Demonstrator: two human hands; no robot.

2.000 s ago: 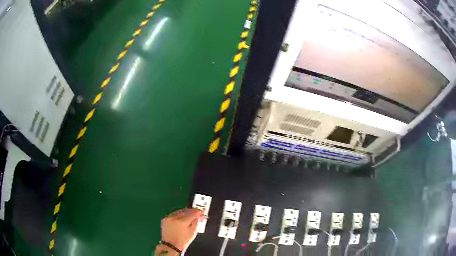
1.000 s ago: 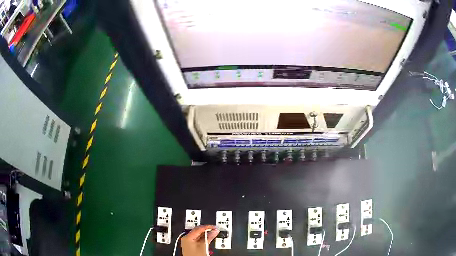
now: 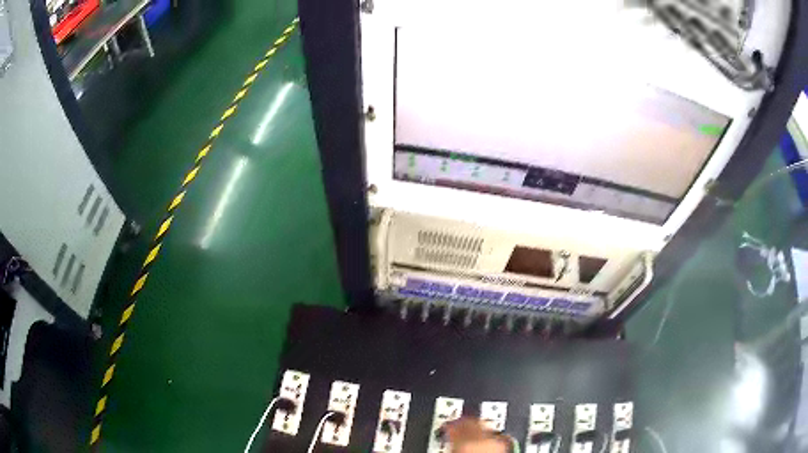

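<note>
White test sockets (image 3: 296, 385) stand in a row on the black shelf (image 3: 372, 349). Black power adapters sit on the first (image 3: 284, 404), second (image 3: 336, 419) and third (image 3: 389, 430) from the left. White cords run down from the first two. A blurred bare hand, seemingly my right hand (image 3: 481, 437), is at the bottom edge, over the lower parts of the fourth and fifth sockets. Its fingers point left at the fourth. Whether it grips anything is hidden by blur. My left hand is not in view. Dark adapters also show on the right sockets (image 3: 542, 437).
Behind the shelf stand the beige industrial computer (image 3: 509, 257) with a row of connectors and the monitor (image 3: 549, 115). A white cabinet (image 3: 53, 195) is at left, beside green floor with a yellow-black line (image 3: 177, 199). White cables (image 3: 762, 270) hang at right.
The view has shifted. A hand was at the first socket, then between the second and third. Now a hand is at the fourth and fifth. The first socket now has an adapter and cord.
</note>
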